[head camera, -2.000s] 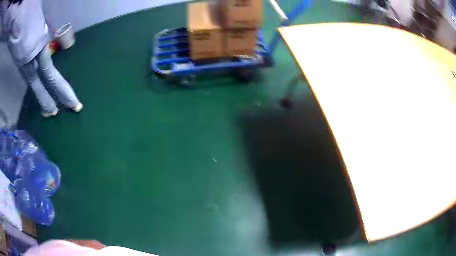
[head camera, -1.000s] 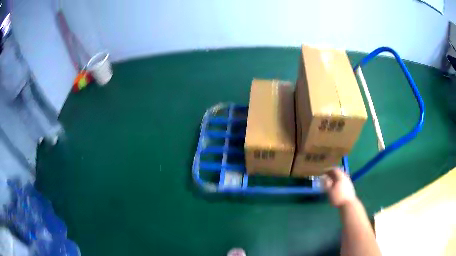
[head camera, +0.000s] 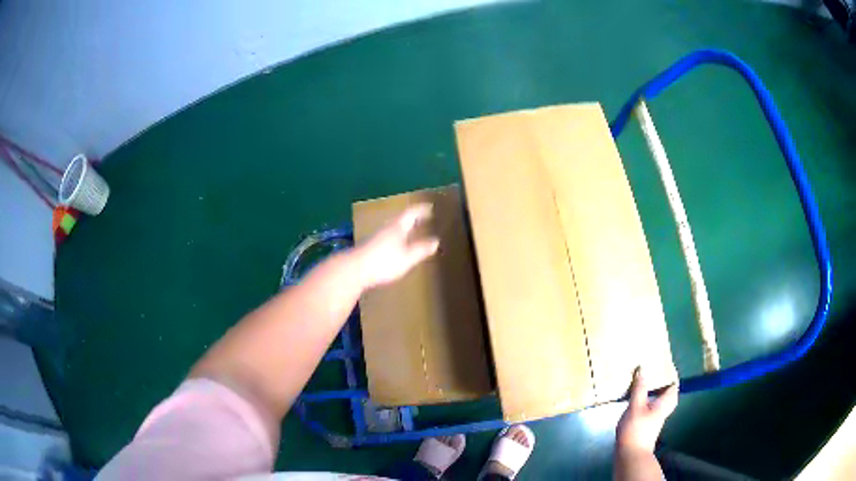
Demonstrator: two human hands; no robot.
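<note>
A taller brown carton stack (head camera: 563, 254) stands on the blue platform trolley (head camera: 422, 433), beside a lower carton (head camera: 404, 329) on its left. My right hand (head camera: 646, 413) touches the near right corner of the upper carton, thumb on top; its fingers are partly hidden. My left hand (head camera: 399, 249) is over the lower carton, fingers apart and holding nothing. The trolley's blue push handle (head camera: 815, 225) with its pale crossbar (head camera: 683, 235) stands at the right.
A white waste basket (head camera: 84, 188) and a red, orange and green item (head camera: 64, 224) stand by the pale wall at the left. A pale table corner (head camera: 840, 451) shows at bottom right. My feet are close to the trolley's near edge.
The trolley and cartons are now closer beneath me. My left arm has come into view over the lower carton. My right hand has moved onto the upper carton's near right corner.
</note>
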